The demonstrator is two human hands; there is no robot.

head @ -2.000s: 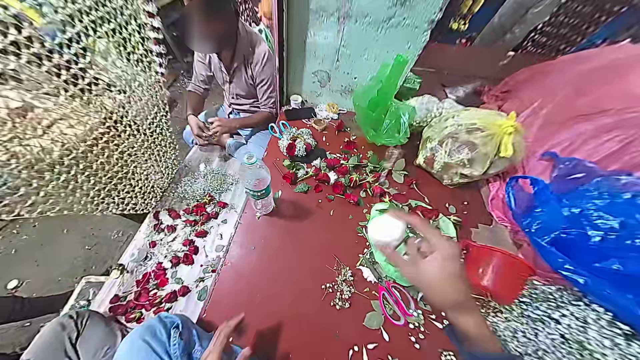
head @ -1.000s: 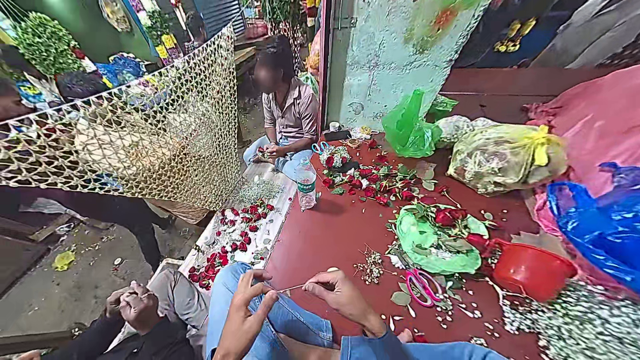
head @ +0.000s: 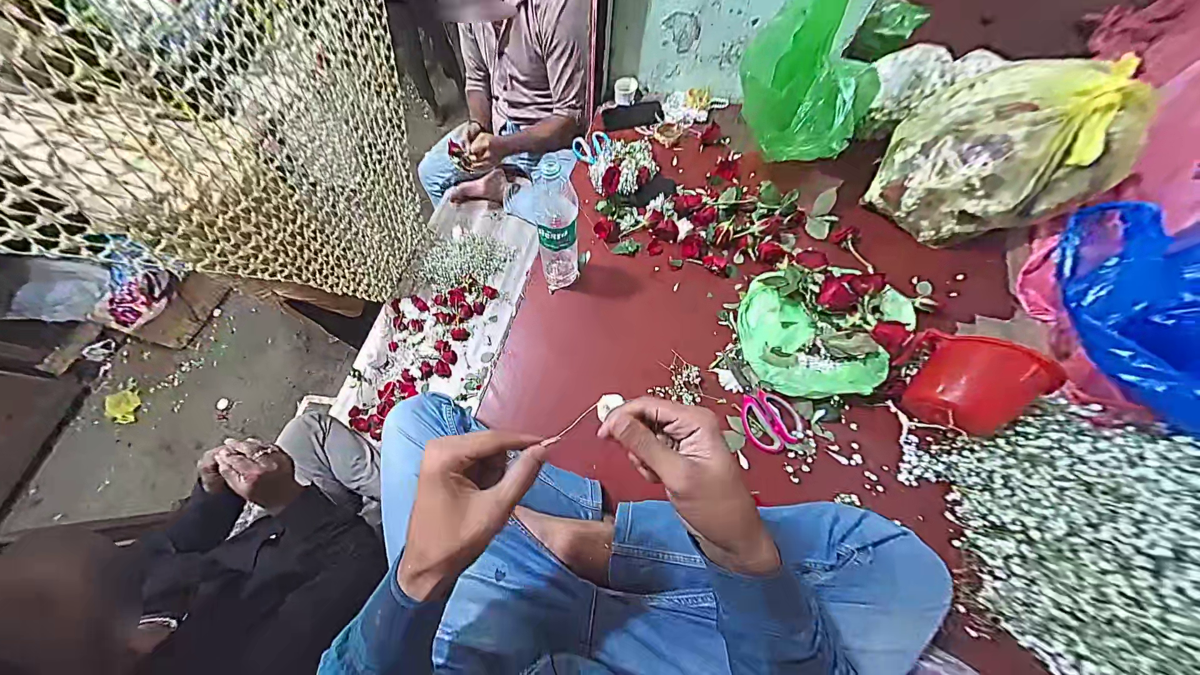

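Observation:
A thin thread (head: pixel 577 420) runs between my two hands above my lap. My left hand (head: pixel 473 492) pinches one end between thumb and forefinger. In my right hand (head: pixel 689 464), the fingertips grip the other part, beside a small white spool-like piece (head: pixel 609 406) at the fingers' left edge; whether it is a spool or a flower cannot be told. Pink-handled scissors (head: pixel 771 422) lie on the red surface to the right of my right hand. Behind them a green plastic bag (head: pixel 773 337) bears red roses (head: pixel 837 292) and leaves.
Beyond stand a plastic bottle (head: pixel 558 230), scattered roses (head: pixel 689 246) and blue scissors (head: pixel 591 147). A red plastic tub (head: pixel 980 382) and a heap of small white flowers (head: pixel 1087 534) are at right. One person (head: pixel 525 66) sits ahead; another person's hands (head: pixel 248 472) rest at left.
Two seconds ago my right hand was over the green bag with a round white thing and my left was low near my lap. Both hands have come together at the thread.

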